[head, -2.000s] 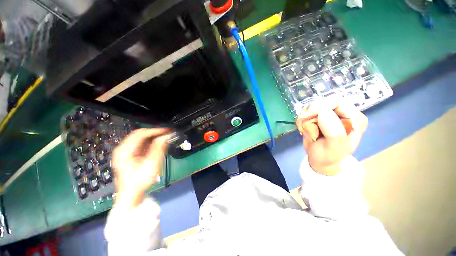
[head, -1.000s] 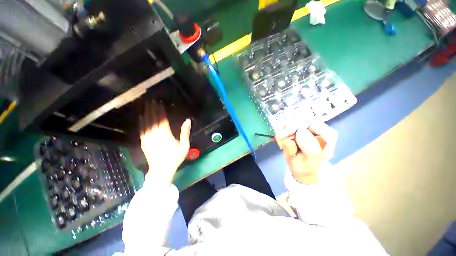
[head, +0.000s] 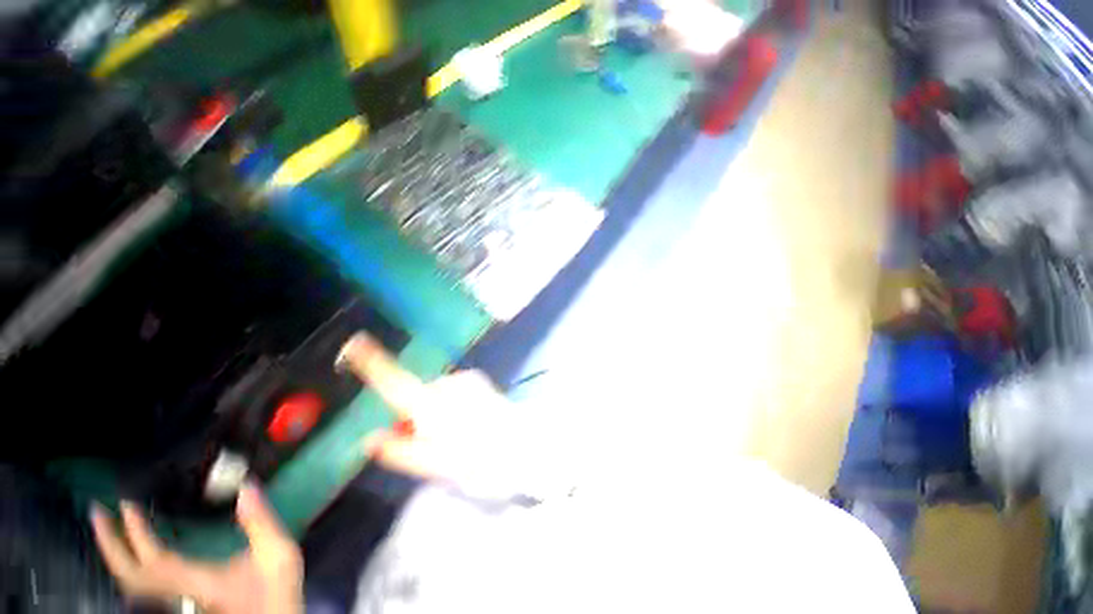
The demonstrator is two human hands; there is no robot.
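Note:
The picture is blurred. My left hand (head: 204, 573) is at the bottom left, fingers spread and empty, just below the white button (head: 225, 475) of the black bench press (head: 132, 348). My right hand (head: 450, 420) is at the press's right front corner, one finger stretched over the panel where the green-ringed button sits, which it hides. A bit of the red-handled tool (head: 404, 427) shows between its fingers, with a thin dark shaft beyond the hand. The red stop button (head: 294, 417) lies between the hands. The press opening is dark; its inside cannot be made out.
The right blister tray (head: 450, 198) lies on the green bench beyond the blue air hose (head: 348, 258). A white crumpled tissue (head: 482, 72) and yellow edging are behind it. At far right, a person's pale sleeve (head: 1031, 426), a blue bin (head: 923, 390) and red items show.
The view has swung right. My left hand has come out of the press opening to the front panel's left. My right hand has moved from beside the right tray to the panel's right end.

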